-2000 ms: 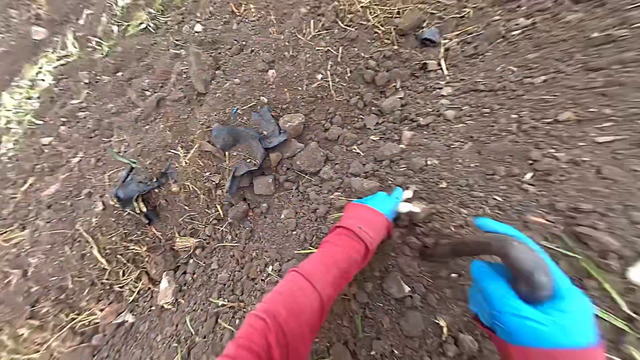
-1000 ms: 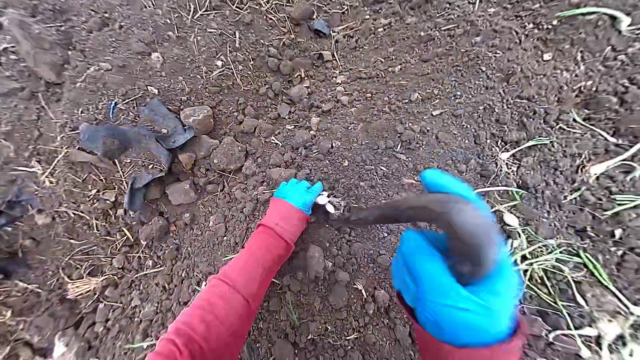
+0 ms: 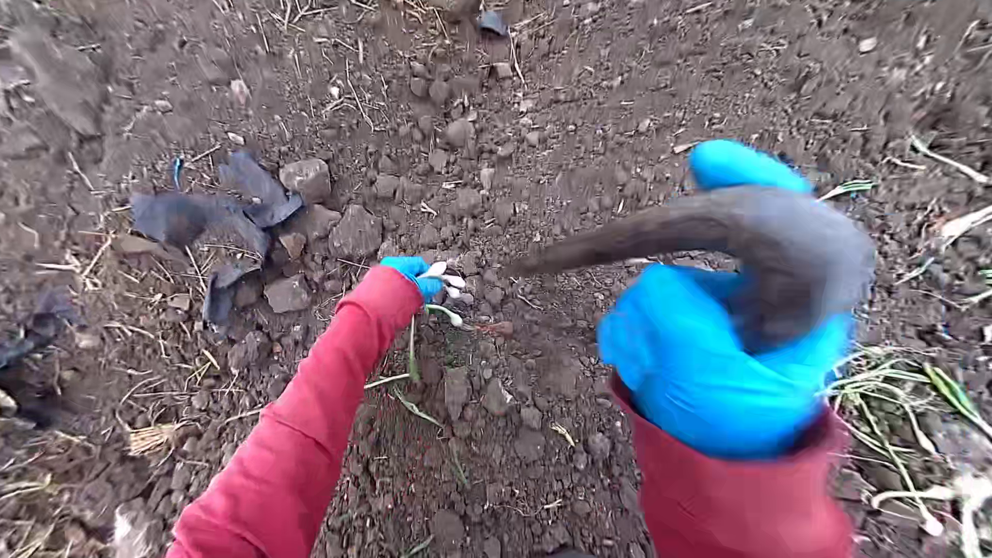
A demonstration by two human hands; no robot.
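Note:
My left hand [image 3: 415, 275], in a blue glove below a red sleeve, is closed around several small white bulbs [image 3: 449, 280] with green stems, low over the soil. One bulb [image 3: 451, 316] hangs just below the fingers. My right hand [image 3: 713, 356], also gloved in blue, grips a curved, dark tool that looks like a horn or bent wood [image 3: 798, 232]. Its tapered tip points left, a little right of the bulbs. The tip seems just above or at the ground; which of these, I cannot tell.
Torn black plastic sheeting [image 3: 194, 217] lies among stones [image 3: 356, 232] at the left. Pulled plants with white bulbs [image 3: 891, 395] lie on the soil at the lower right, and more are scattered at the right edge. A dark plastic scrap [image 3: 493, 23] is near the top.
The view has shifted to the right since two seconds ago. The curved tool's tip, beside my left hand one second ago, is now farther from it. More bulbs show at my left hand.

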